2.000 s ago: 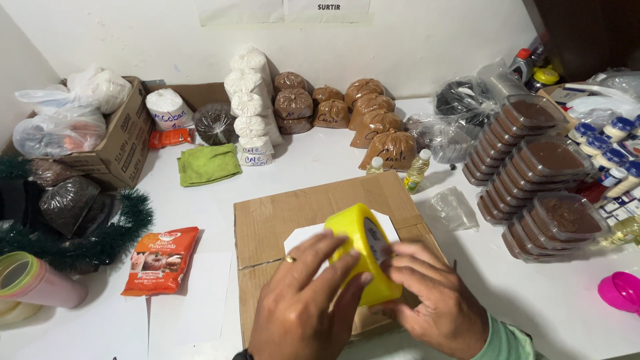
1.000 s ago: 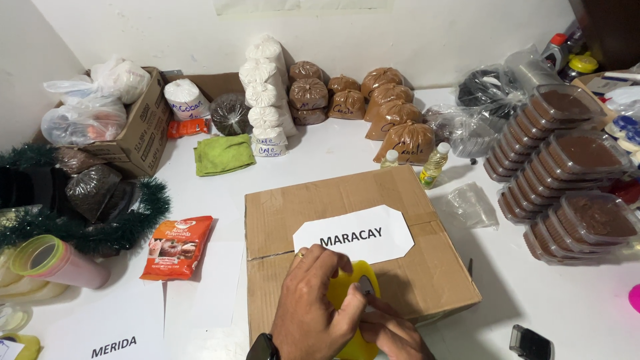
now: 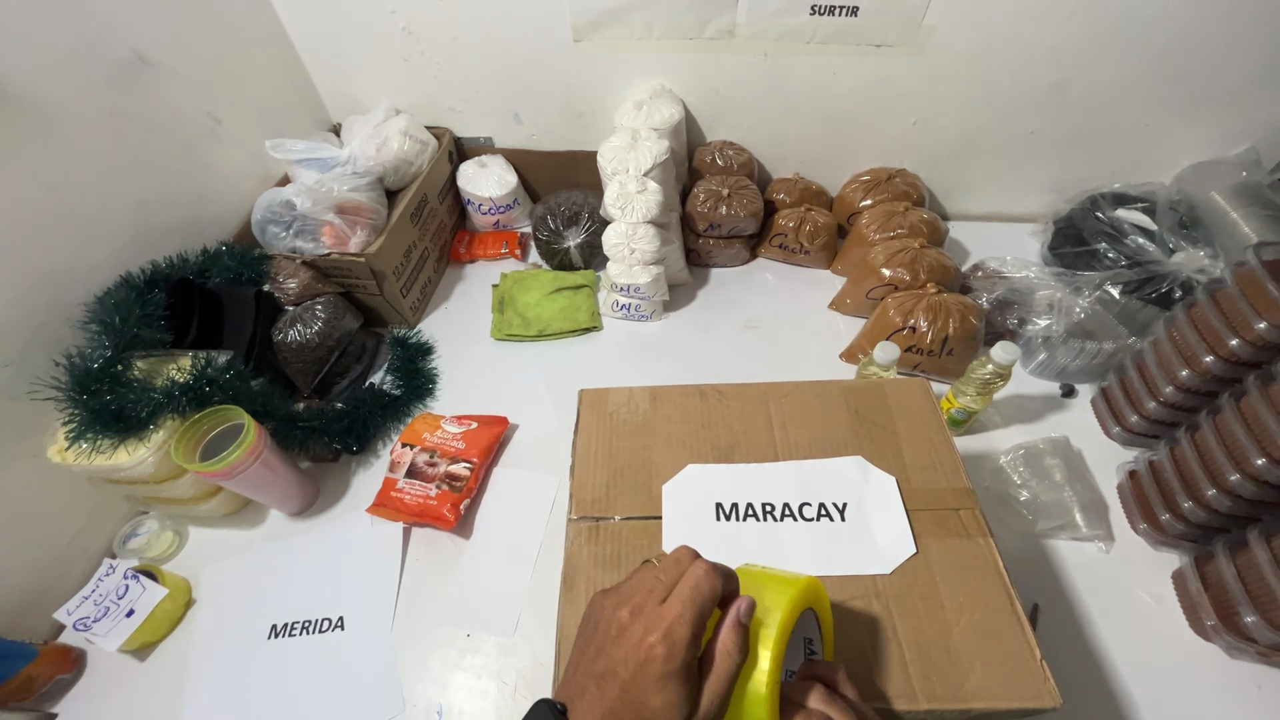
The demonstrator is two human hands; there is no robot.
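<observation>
A roll of yellow packing tape (image 3: 775, 640) stands on edge above the near part of a closed cardboard box (image 3: 640, 440). My left hand (image 3: 650, 635) is at the roll's left side, thumb and curled fingers near its upper edge; whether they pinch the tape end is hidden. My right hand (image 3: 825, 690), mostly cut off by the bottom edge, holds the roll at its core. A white paper label (image 3: 790, 545) with cut corners and printed writing lies on the box top, just beyond my left fingertips.
Small oil bottles (image 3: 980, 385) stand behind the box. Stacked brown-filled plastic containers (image 3: 1190, 500) rise at right. An orange sugar packet (image 3: 440, 470), a tumbler (image 3: 250, 460) and green tinsel (image 3: 400, 380) lie left. Bagged powders (image 3: 635, 240) and a green cloth (image 3: 545, 305) are behind.
The roll, earlier held over the label, is now nearer me, and the label's writing shows. My left hand's fingers have curled beside the roll. The view has shifted.
</observation>
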